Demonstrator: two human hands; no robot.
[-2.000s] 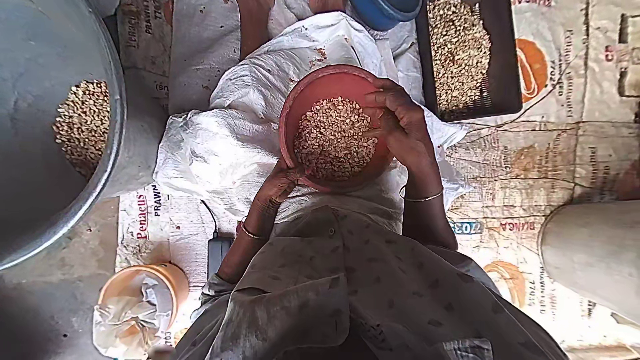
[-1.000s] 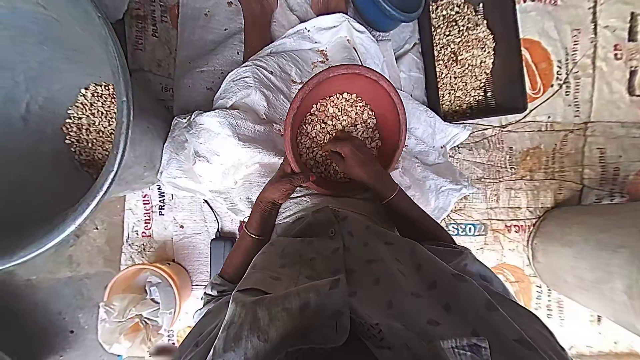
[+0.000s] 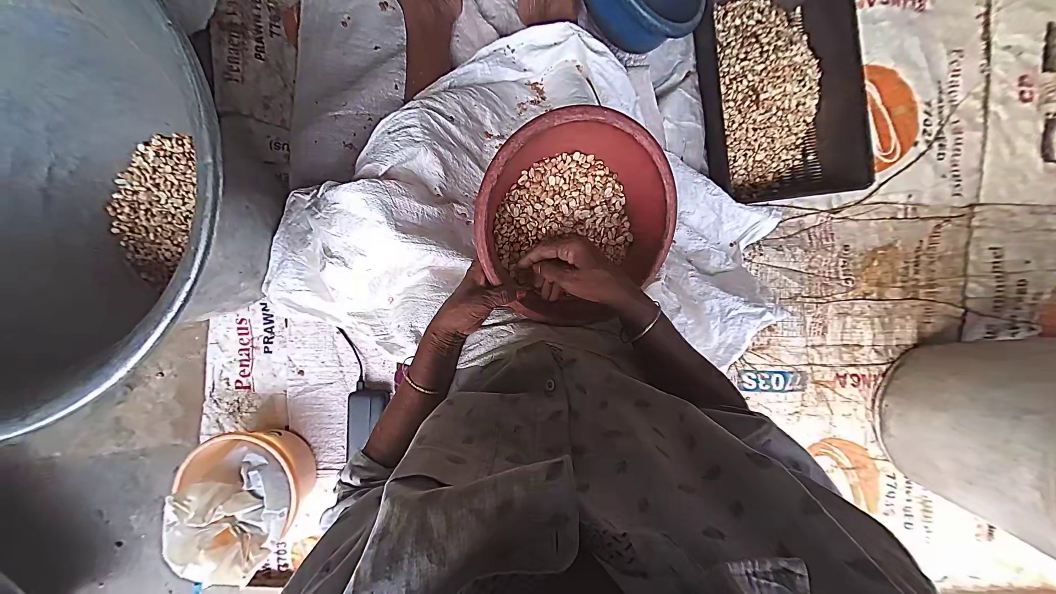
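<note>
A round red plastic bowl [image 3: 615, 136] with many small pale kernels or nuts [image 3: 569, 194] in it rests tilted on a white woven sack over my lap. My left hand [image 3: 478, 301] grips the bowl's near left rim, thumb over the edge. Over the near left part of the kernels is my right hand [image 3: 577, 268], with its fingers curled down close to my left thumb. Whether any kernels are between those fingers cannot be told.
At the left stands a large metal basin [image 3: 210, 190] with a pile of kernels. A black tray [image 3: 841, 169] of kernels lies upper right, beside a blue bowl [image 3: 643, 29]. An orange bucket [image 3: 301, 470] with plastic bags stands lower left, near a black device [image 3: 367, 412] with a cable.
My right hand has moved from the bowl's right rim into the kernels, then toward me and left, near my left thumb. My left hand stays at the rim.
</note>
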